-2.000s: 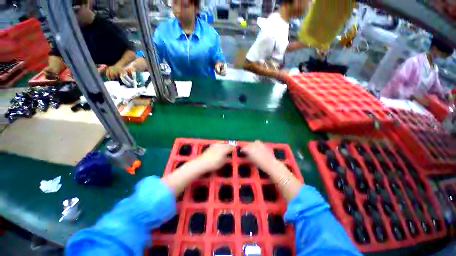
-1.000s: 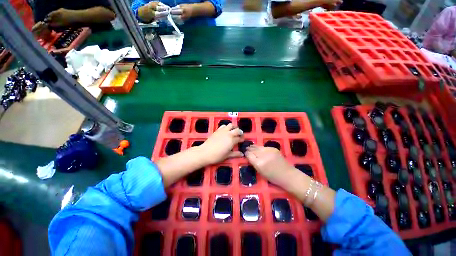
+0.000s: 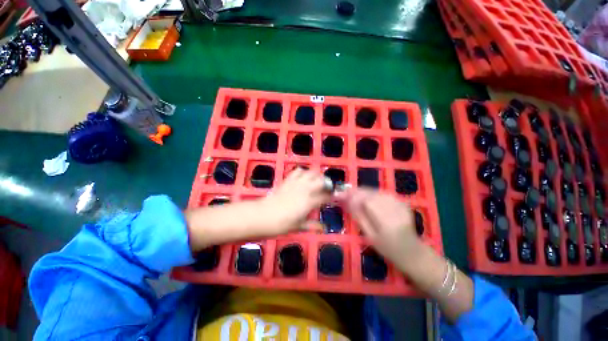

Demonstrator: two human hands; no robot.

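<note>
A large red-orange tray [image 3: 317,100] lies on the green bench in front of me, with glossy black rounded-square units such as the one at its top right [image 3: 399,120], one per pocket. My left hand [image 3: 300,200] is over the middle of the tray, fingertips low at the third and fourth rows. My right hand [image 3: 383,216], blurred, meets it there from the right. A tiny pale, shiny spot shows between the fingertips; whether either hand holds it is unclear. The hands and forearms cover some pockets.
A second red tray [image 3: 463,190] of units with round parts lies right. Stacked red trays [image 3: 527,40] stand behind it. At left are a blue ribbed object [image 3: 97,138], orange knob [image 3: 161,134], metal post [image 3: 100,60], small orange box [image 3: 155,38], brown board [image 3: 47,110] and crumpled film [image 3: 85,198].
The view has tilted down, so the tray appears higher and more of my yellow clothing shows. Both hands have moved from the upper rows to nearer the tray's middle, fingertips still close together.
</note>
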